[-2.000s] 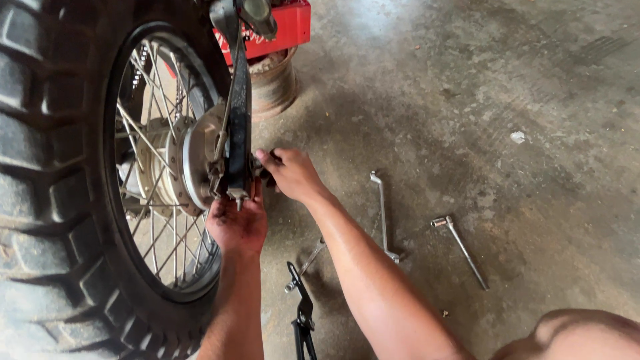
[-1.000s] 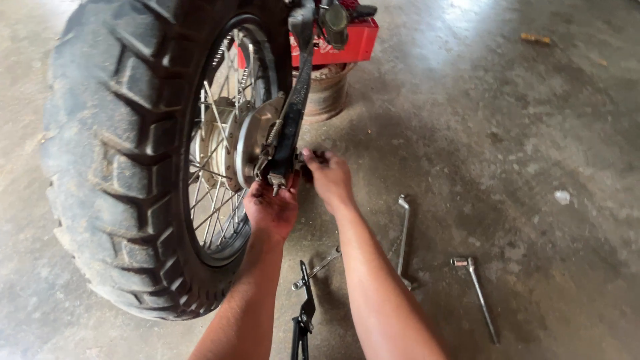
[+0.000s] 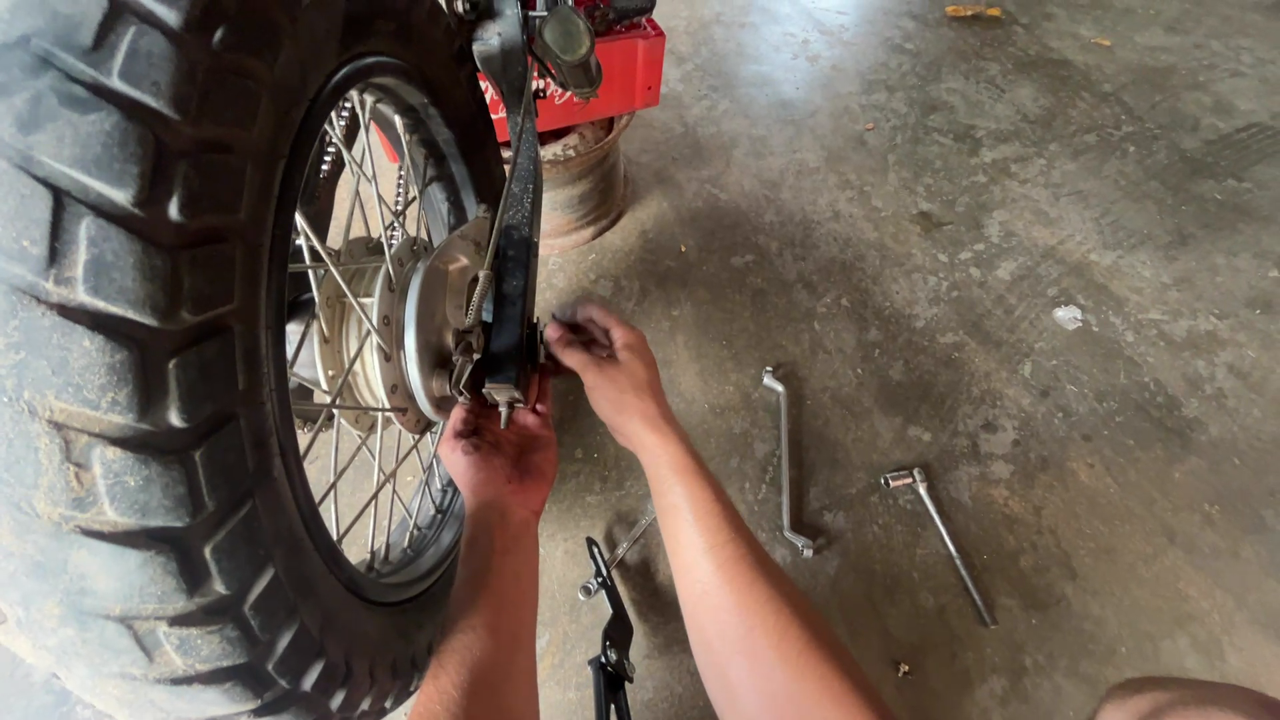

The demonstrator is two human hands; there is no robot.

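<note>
A motorcycle's spoked wheel with a knobby tire (image 3: 180,370) fills the left side. Beside its drum brake hub (image 3: 440,310) runs a black swingarm (image 3: 515,240) with an adjuster bolt (image 3: 505,412) at its end. My left hand (image 3: 503,450), palm up and dirty, is under the swingarm end; its fingertips are hidden behind it. My right hand (image 3: 605,365) is at the outer side of the swingarm near the axle, fingers bent and blurred. Whether a small part sits between those fingers cannot be made out.
On the concrete floor to the right lie an offset box-end wrench (image 3: 785,460) and a socket wrench with a long handle (image 3: 945,545). Another wrench (image 3: 630,540) lies behind a black metal stand part (image 3: 615,630). A red box (image 3: 630,75) rests on a rusty wheel rim (image 3: 585,190).
My left hand stays beneath the swingarm end, and my right hand stays at its outer side with the fingers in a slightly different pose. The view has shifted.
</note>
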